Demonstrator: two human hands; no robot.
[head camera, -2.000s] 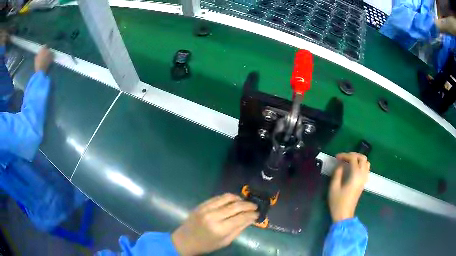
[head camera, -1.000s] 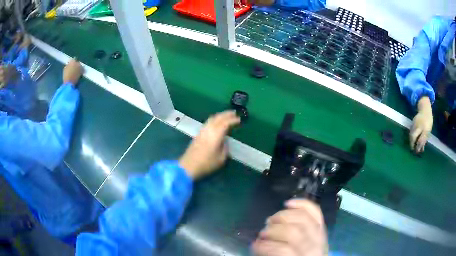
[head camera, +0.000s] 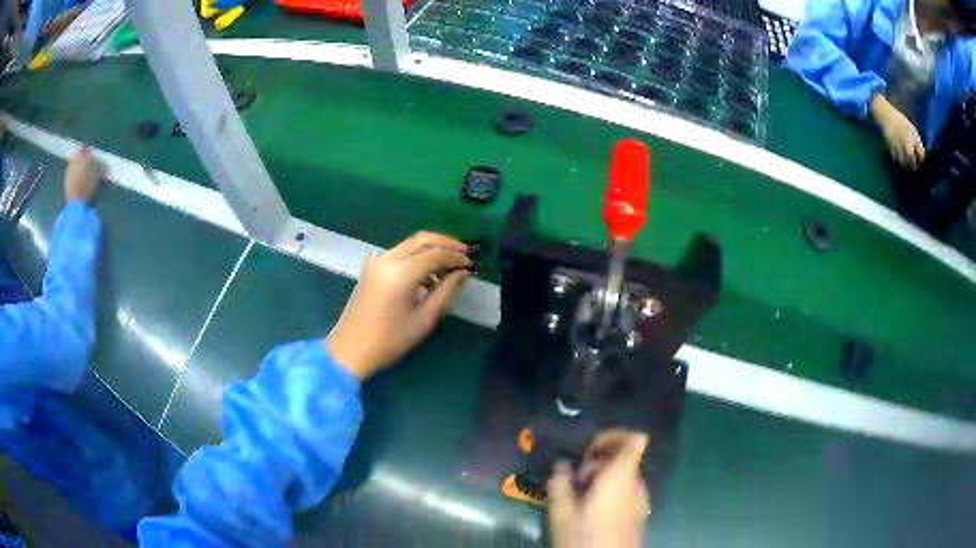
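Observation:
The black press fixture (head camera: 599, 375) stands at the belt's near edge, with its red toggle clamp handle (head camera: 627, 187) upright. Orange nest pieces (head camera: 524, 489) show at its near end. My right hand (head camera: 605, 492) is at the nest, slightly blurred, its thumb and fingers around a small dark part (head camera: 581, 471) that they mostly hide. My left hand (head camera: 401, 300) reaches over the near rail, its fingertips pinching a small black part (head camera: 474, 254) at the belt, partly hidden. A squarish black part (head camera: 482, 183) lies on the belt just beyond it.
More black parts lie on the green belt (head camera: 353, 139), one beyond the squarish part (head camera: 514, 123) and one at right (head camera: 817, 233). A grey post (head camera: 203, 118) rises at left. A clear blister tray (head camera: 621, 64) lies across the belt. People in blue smocks are at left and upper right.
The red handle, hidden in my right fist and lowered, now stands upright and free. My right hand has moved to the nest. My left hand has closed on a belt part. The view has shifted.

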